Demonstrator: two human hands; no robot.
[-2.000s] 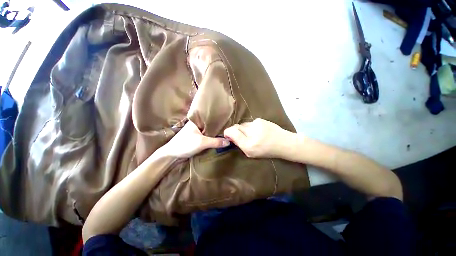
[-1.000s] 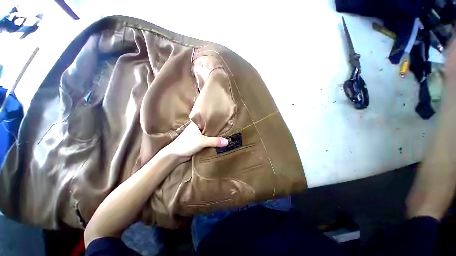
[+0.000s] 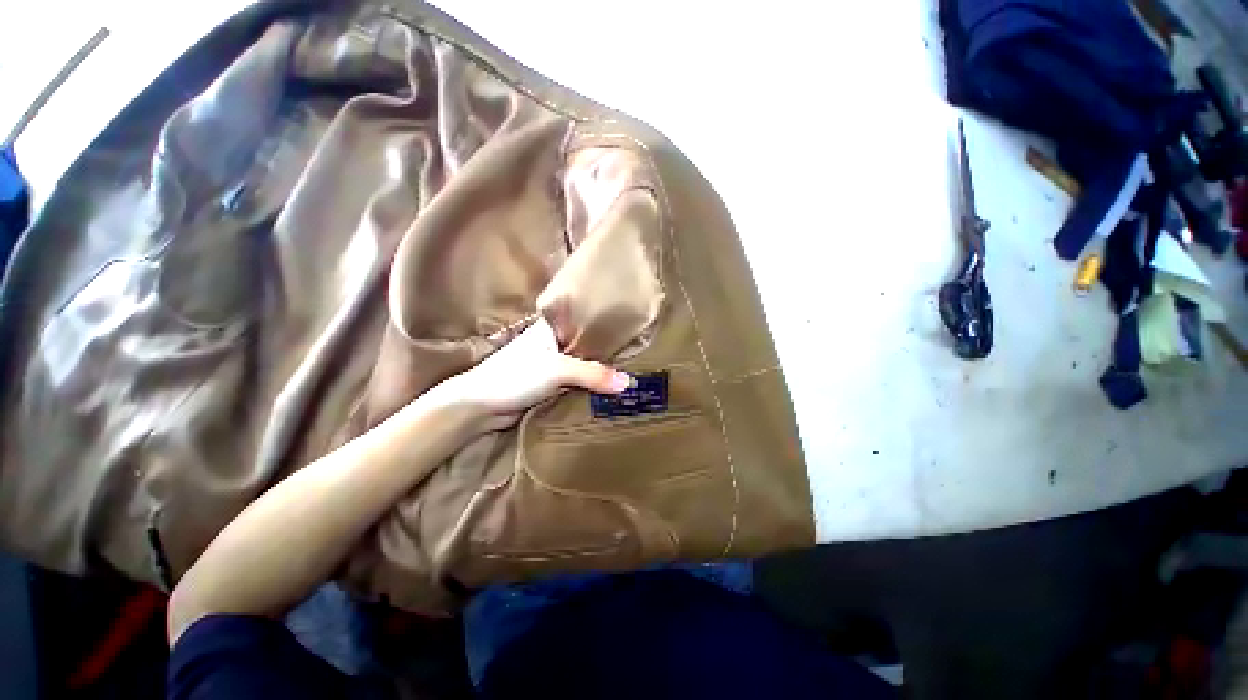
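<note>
The tan-brown suit jacket [image 3: 767, 465] lies inside up across the white table and over my lap. Its shiny lining [image 3: 329, 260] is wrinkled. A small navy label [image 3: 641, 398] lies flat on the matte cloth just above the pocket line [image 3: 623, 432]. My left hand [image 3: 527, 378] grips the jacket, its thumb pressed on the label's upper left edge; its other fingers are hidden by cloth. Pale basting stitches run along the jacket's right edge. My right hand is out of the picture. No needle can be made out.
Black-handled shears [image 3: 969, 308] lie on the white table [image 3: 876, 451] right of the jacket. Navy fabric [image 3: 1061, 62], dark scraps and a small yellow-orange spool [image 3: 1089, 271] lie at the far right. A thin strip [image 3: 62, 79] is at the upper left.
My right hand has left the label, swung out to the right and gone out of view. The label is now uncovered. My left hand keeps its hold. The camera view has shifted.
</note>
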